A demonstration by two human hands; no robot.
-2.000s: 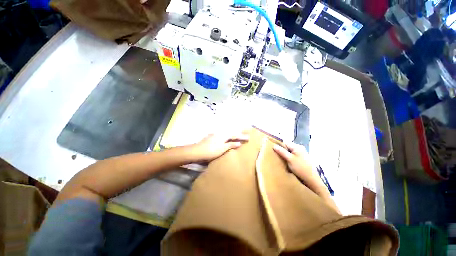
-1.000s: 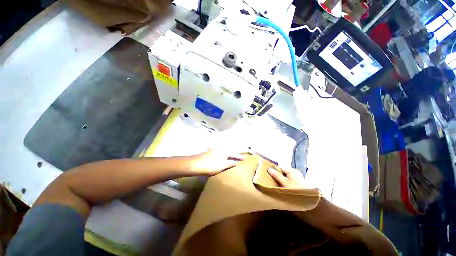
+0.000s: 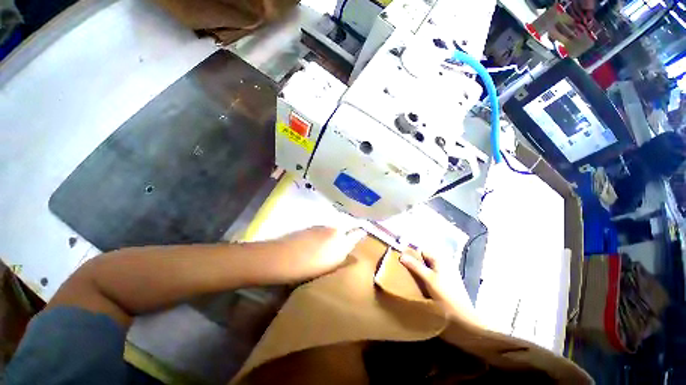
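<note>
The brown bag body (image 3: 331, 308) lies in front of the machine, its dark open mouth towards me. Its narrow far end reaches the front of the white pattern sewing machine head (image 3: 376, 162). My left hand (image 3: 320, 252) lies on the left side of this end, fingertips at its edge. My right hand (image 3: 429, 278) holds the right side, fingers beside a raised fold at the middle. The needle area is hidden behind the head.
A dark metal bed plate (image 3: 165, 158) lies at left. Another brown bag heap (image 3: 226, 15) is at the far left of the table. The lit control screen (image 3: 572, 116) stands behind right, and a blue air hose (image 3: 493, 105) curves beside the head.
The bag mouth edge has folded back towards the machine, covering most of the pale strip seen earlier. Both hands remain at the far end. The machine appears larger and nearer in view.
</note>
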